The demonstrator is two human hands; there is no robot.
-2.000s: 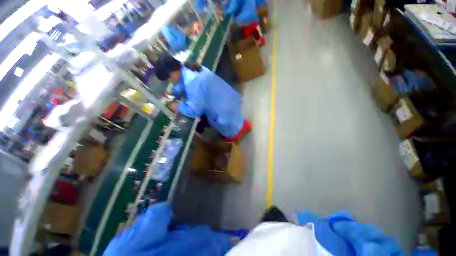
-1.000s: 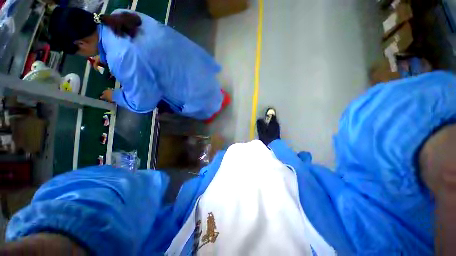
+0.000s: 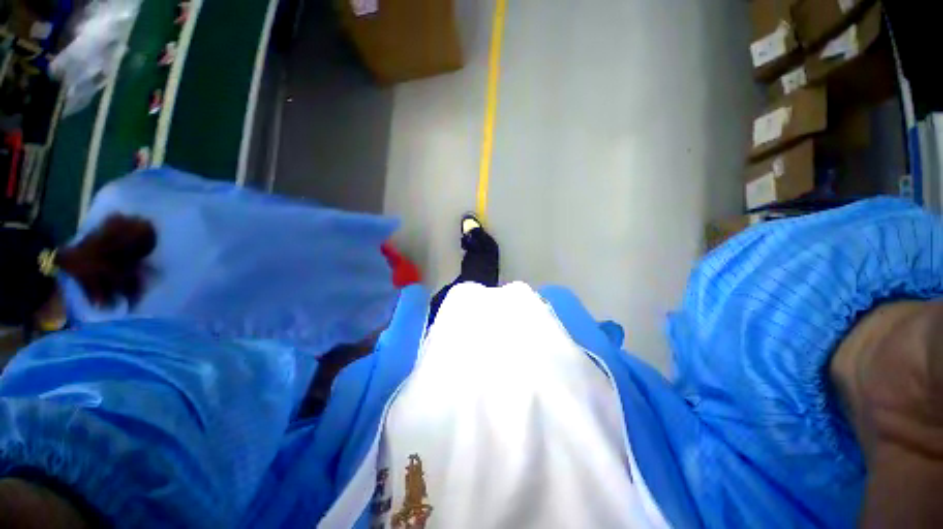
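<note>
No held object shows. My left sleeve (image 3: pixel 155 413) fills the lower left; only a dark bit of bare wrist or forearm shows, and my left hand is out of the picture. My right sleeve (image 3: pixel 776 341) is at the right; bare skin of the wrist or forearm (image 3: pixel 905 403) runs off the right edge, and no right fingers show. The green conveyor belt (image 3: pixel 140 88) is at the upper left. Small modules (image 3: pixel 156 100) sit in a row along its rail, blurred and too small to make out. My white front garment (image 3: pixel 507 413) is at the bottom centre.
A person in a blue smock (image 3: pixel 238 258), blurred, is close at my left beside the belt, with something red (image 3: pixel 400 266) behind. A clear plastic bag (image 3: pixel 91 52) lies by the belt. A carton (image 3: pixel 403 41) is ahead on the floor. A yellow line (image 3: pixel 491 114) runs forward. Cartons (image 3: pixel 791 119) stand right.
The view has tilted down from the hall and moved forward along the aisle. The person at the belt has shifted from ahead to close at my left. The sleeves now fill both lower sides.
</note>
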